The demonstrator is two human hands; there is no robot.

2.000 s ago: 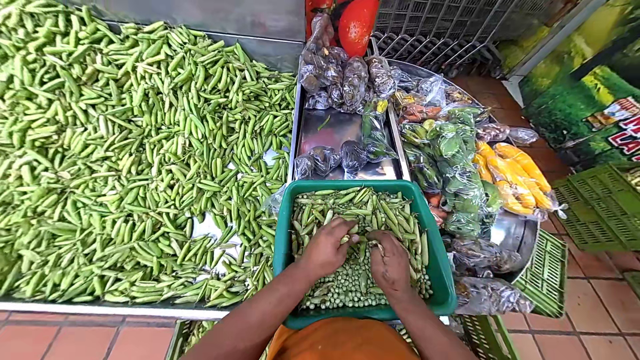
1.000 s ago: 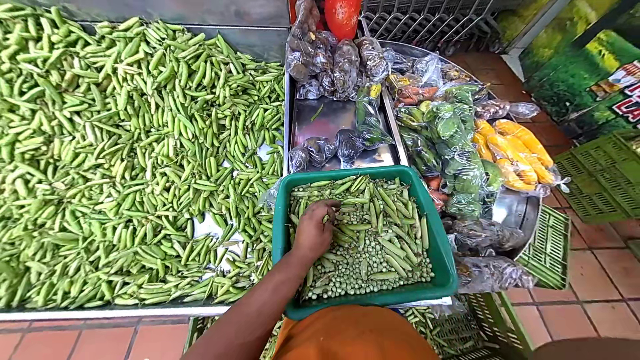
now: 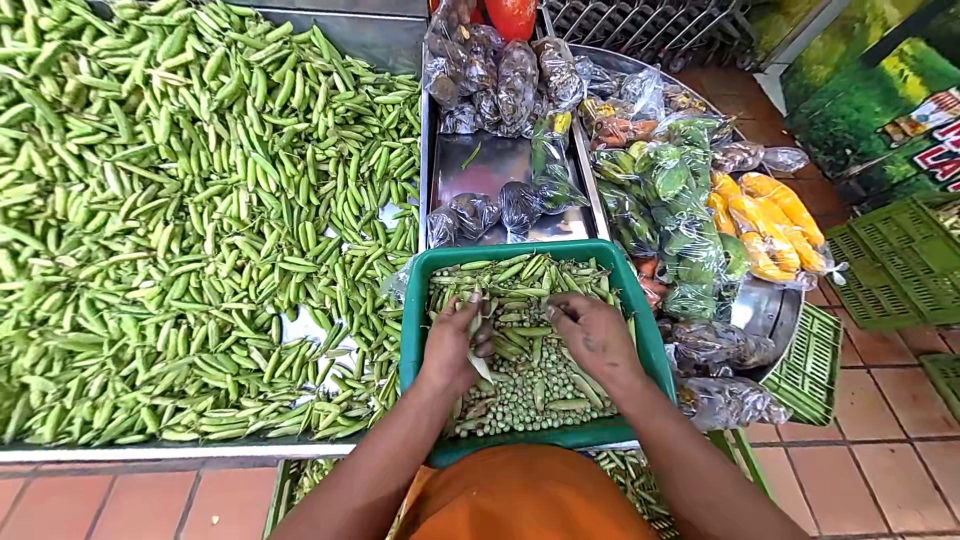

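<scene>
A green plastic tub [image 3: 651, 330] holds pea pods [image 3: 517, 274] toward its far side and loose shelled peas [image 3: 517, 397] toward its near side. Over the tub's left half, my left hand [image 3: 456, 341] grips a pale green pea pod [image 3: 480, 366] between thumb and fingers. To its right, my right hand [image 3: 594, 334] hangs over the pods with thumb and fingertips close together; whether anything is between them cannot be made out. The two hands are apart. A wide heap of pea pods [image 3: 187, 225] lies on the metal display at the left.
Beyond the tub is a metal tray [image 3: 487, 169] with plastic-wrapped produce [image 3: 517, 82]. Bagged green vegetables [image 3: 679, 217] and yellow produce in plastic [image 3: 772, 225] lie on a round metal stand [image 3: 765, 315] at the right. Green plastic crates [image 3: 892, 262] stand on the tiled floor.
My right hand, out of sight one second ago, is back over the tub. My left hand now has a pod in its fingers.
</scene>
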